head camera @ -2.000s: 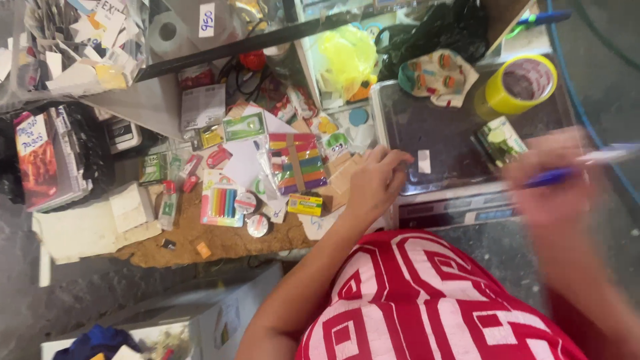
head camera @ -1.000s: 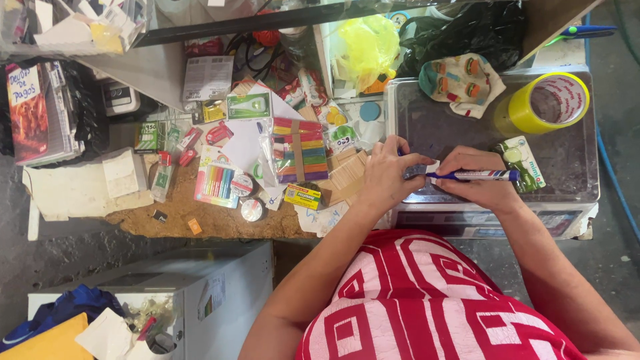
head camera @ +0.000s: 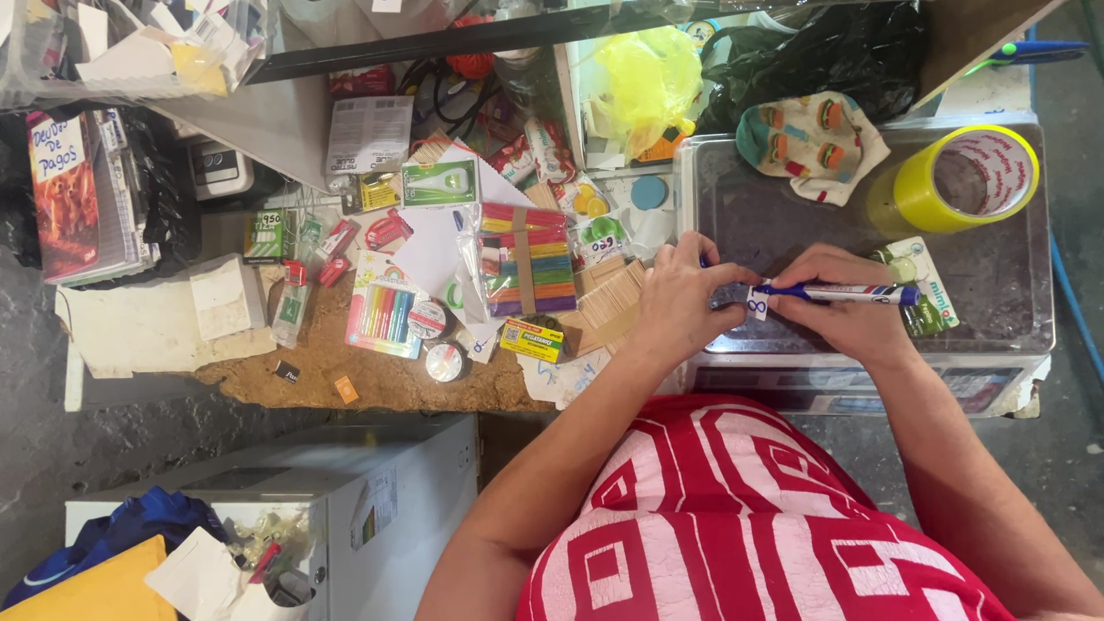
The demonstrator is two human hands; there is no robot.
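My right hand [head camera: 841,310] grips a blue-and-white marker pen [head camera: 854,294], its dark blue end pointing right. Between the two hands is a small white paper tag [head camera: 757,304] with blue handwritten marks, and the fingertips of both hands meet close to it. My left hand [head camera: 687,302] pinches a small item beside the tag; blue shows between its fingers, but what it is cannot be told. Beneath both hands lies the dark platform of a scale [head camera: 802,250]. A green-and-white packet [head camera: 925,297] rests on it, just behind the right hand, partly covered.
A yellow tape roll [head camera: 966,179] and a patterned sock [head camera: 811,147] lie on the scale's far part. To the left, the worn wooden tabletop [head camera: 285,384] bears bundled coloured sticks [head camera: 526,259], crayons [head camera: 385,310], a yellow box [head camera: 530,341] and notebooks [head camera: 73,203]. A shelf edge runs overhead.
Two seconds ago my right hand was farther right, blurred, with the pen. It has come to the left hand, and both now hold still near the tag on the scale.
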